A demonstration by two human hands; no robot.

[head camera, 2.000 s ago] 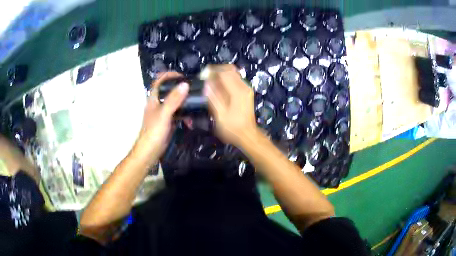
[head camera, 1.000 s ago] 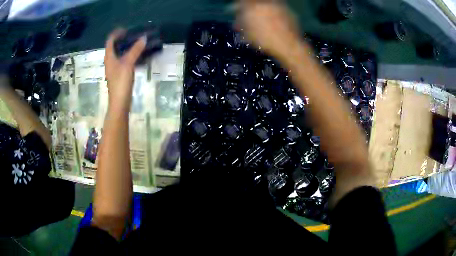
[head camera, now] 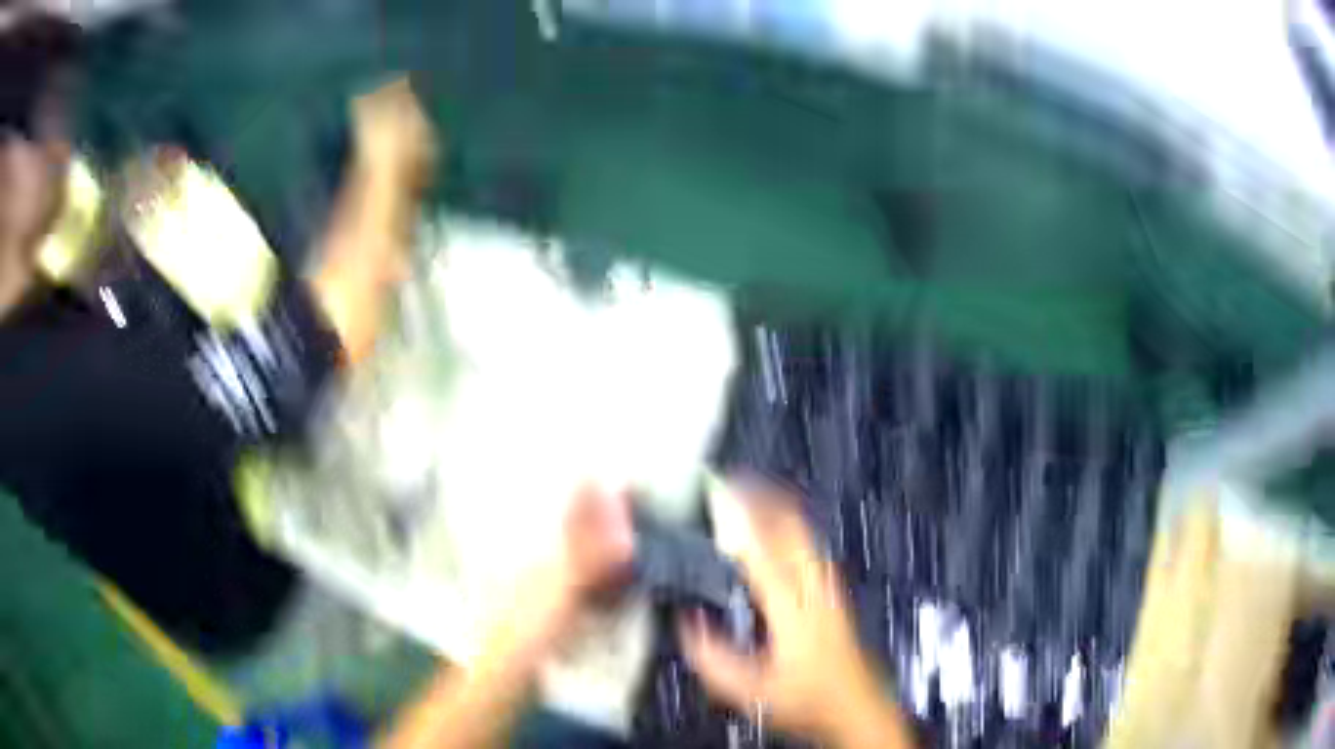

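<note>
A dark cylindrical housing (head camera: pixel 681 565) is held sideways between my two hands, low in the middle of the view. My left hand (head camera: pixel 564 585) holds its left end. My right hand (head camera: pixel 783 607) is around its right end, with the thumb below and fingers above. The frame is strongly blurred, so the housing's ends and any end cap cannot be made out. The black blister tray (head camera: pixel 974 498) lies behind and to the right of my hands, its pockets smeared into streaks.
Pale printed sheets (head camera: pixel 586 388) cover the worktop at left. The green conveyor belt (head camera: pixel 703 190) runs beyond. Another worker in a black top (head camera: pixel 132 424) is at left, one arm stretched toward the belt. Tan cardboard (head camera: pixel 1208 629) is at right, a blue bin (head camera: pixel 300 724) at lower left.
The view has swung left and blurred. My hands, apart a second ago, are now together on the housing, lower in the view. The other worker's arm now reaches toward the belt.
</note>
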